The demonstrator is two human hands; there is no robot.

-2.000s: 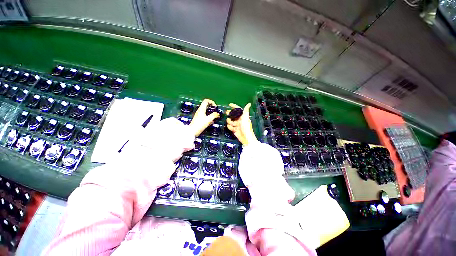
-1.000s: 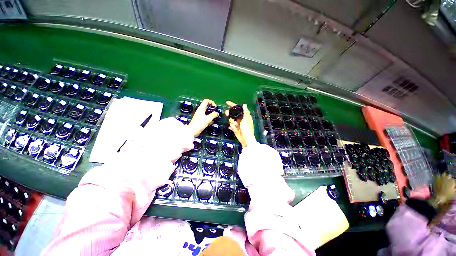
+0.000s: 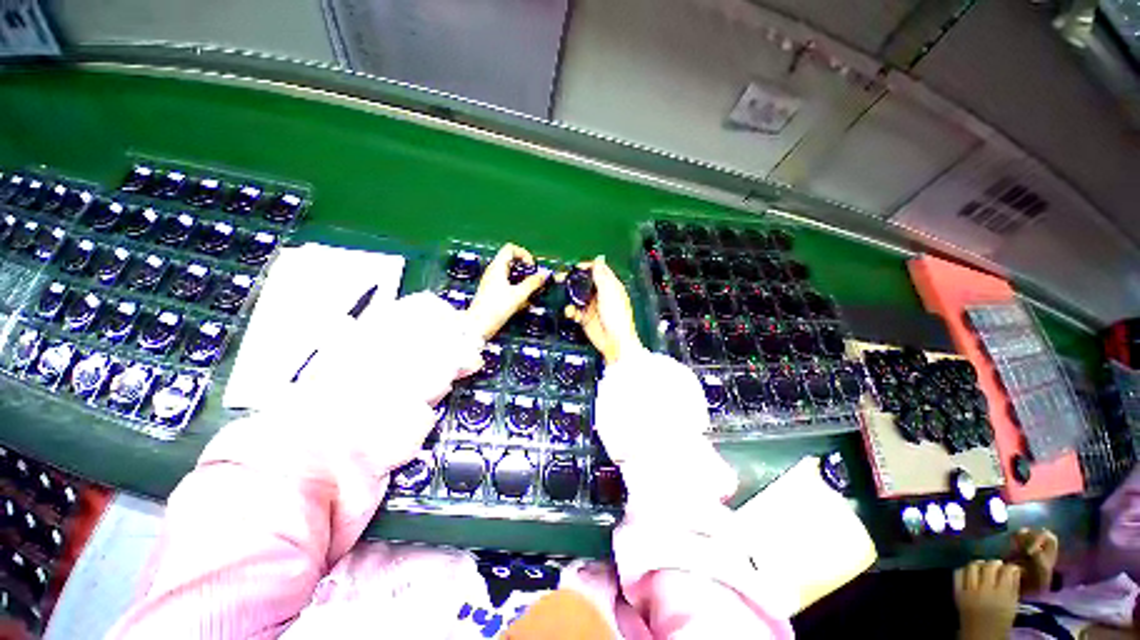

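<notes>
My left hand (image 3: pixel 503 294) holds a round black watch head (image 3: pixel 523 270) by its edge above the top rows of the middle clear blister tray (image 3: pixel 500 506). My right hand (image 3: pixel 605 313) holds another round black watch head (image 3: pixel 580 286), tilted, just to the right of it. The two units are close together but apart. The tray under my hands has rows of dark round units with glossy faces; my hands and sleeves hide parts of its upper rows and sides.
Filled blister trays (image 3: pixel 160 281) lie left, beside a white sheet (image 3: pixel 269 328) with a pen (image 3: pixel 363 301). A stacked tray (image 3: pixel 750 325) stands right. Further right are a tan board (image 3: pixel 903 465) heaped with black units, an orange-red sheet (image 3: pixel 946 294), a yellow sheet (image 3: pixel 813 538) and a co-worker's hands (image 3: pixel 991 594).
The unit in my right hand has turned to a steeper tilt. My left hand stays nearly in place. The co-worker's hands have come into view at the lower right.
</notes>
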